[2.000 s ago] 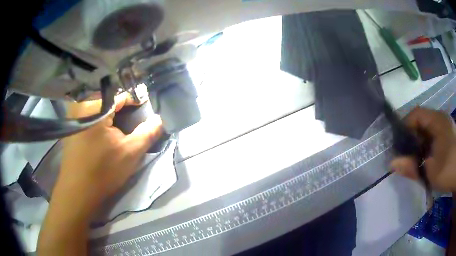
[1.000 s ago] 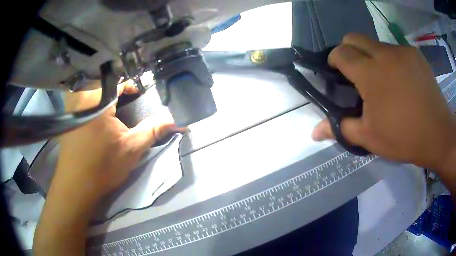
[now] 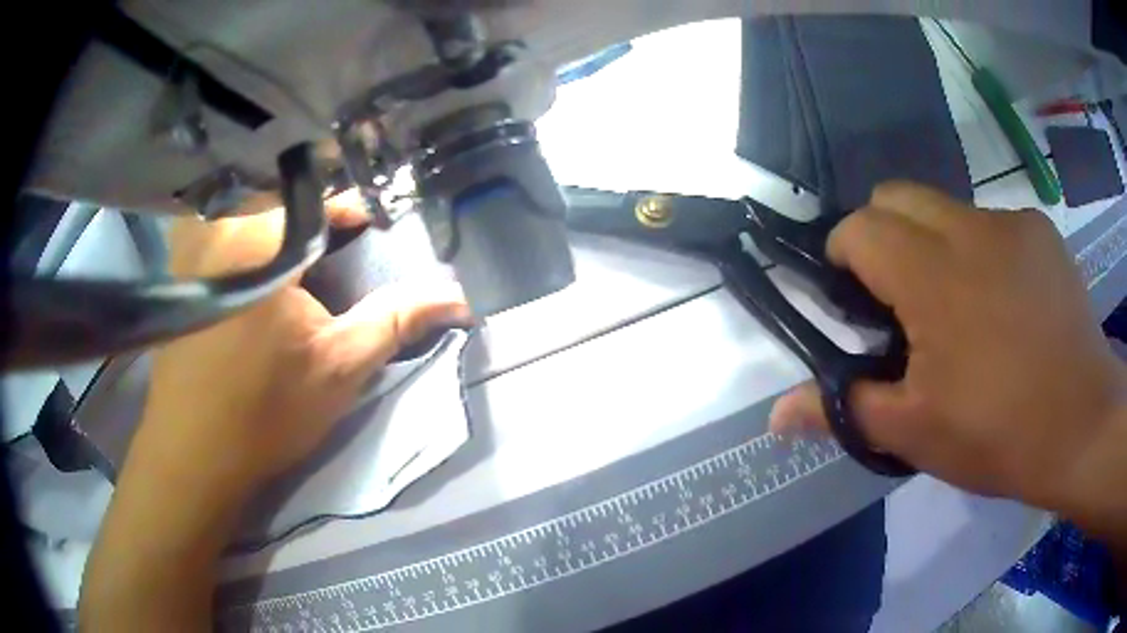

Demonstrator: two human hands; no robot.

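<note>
My left hand (image 3: 291, 352) holds a small dark grey piece (image 3: 358, 266) at the bright needle area, thumb and fingers around it. A light grey panel (image 3: 389, 451) lies under and in front of this hand. My right hand (image 3: 976, 334) grips black-handled fabric shears (image 3: 711, 229) by the loops. Their brass-coloured pivot shows, and the blades point left. The blade tips are hidden behind the grey plastic block (image 3: 507, 241) beside the needle, so I cannot tell whether they touch the fabric.
The white machine head (image 3: 309, 62) and a curved metal lever (image 3: 185, 303) are above my left hand. Stacked dark grey pieces (image 3: 884, 118) lie behind the shears. A green-handled tool (image 3: 1020, 130) lies far right. A ruler strip (image 3: 569, 544) runs along the front edge.
My right hand has come in from the right with the shears, and their blades now reach behind the grey block. My left hand stays at the needle with the dark piece.
</note>
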